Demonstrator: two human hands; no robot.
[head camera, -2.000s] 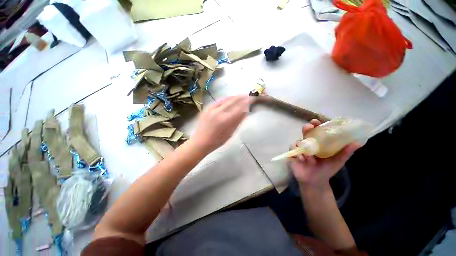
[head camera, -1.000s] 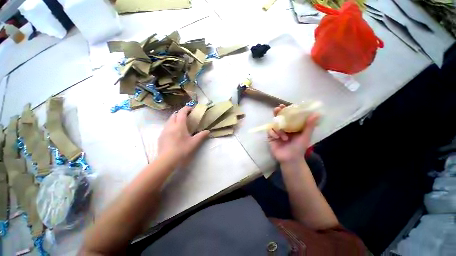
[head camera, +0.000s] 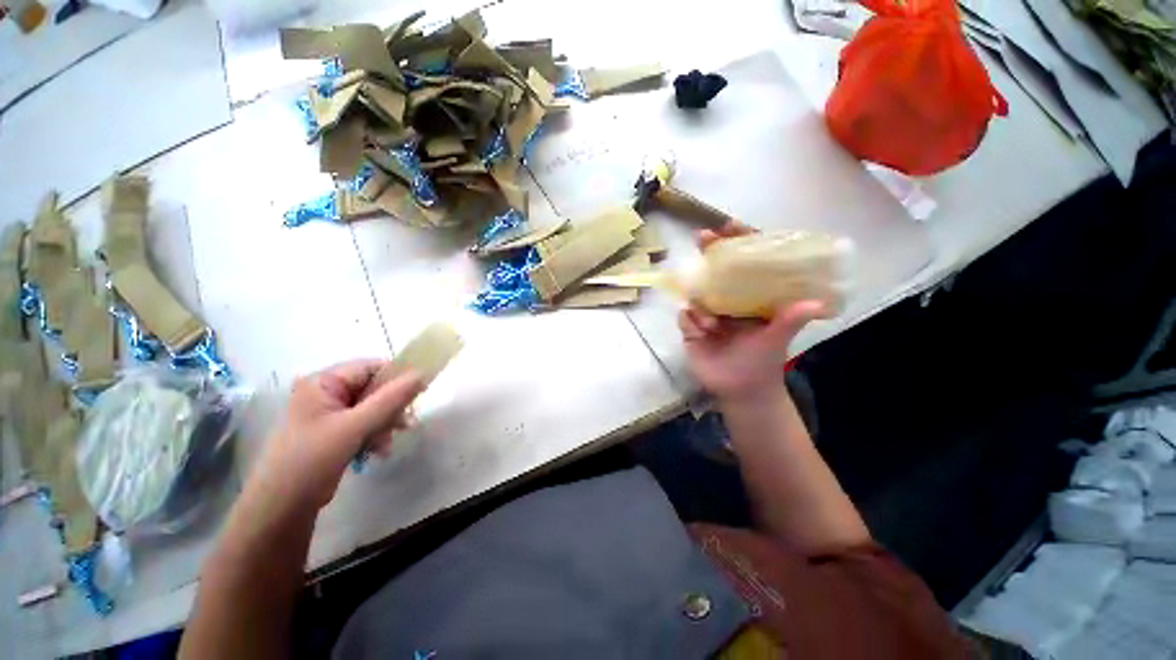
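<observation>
My left hand (head camera: 348, 419) holds one khaki webbing tab (head camera: 428, 357) by its lower end near the table's front edge; a bit of blue shows below the fingers. My right hand (head camera: 742, 342) holds the yellowish glue bottle (head camera: 774, 273) on its side, its nozzle pointing left over a small group of tabs (head camera: 587, 258) with blue-wrapped hardware. Whether the nozzle touches them I cannot tell. A larger loose pile of tabs (head camera: 432, 123) lies beyond.
A hammer (head camera: 690, 206) lies partly behind the bottle. A black wad (head camera: 699, 88) and a red plastic bag (head camera: 913, 90) are farther back. Overlapping tabs (head camera: 148, 290) and a clear plastic bag (head camera: 136, 451) lie at left. White bundles (head camera: 1096, 554) are at lower right.
My left hand reached the pile, drew a small group of tabs nearer, then took one and moved left and down with it. My right hand keeps the bottle, now more to the left than at first.
</observation>
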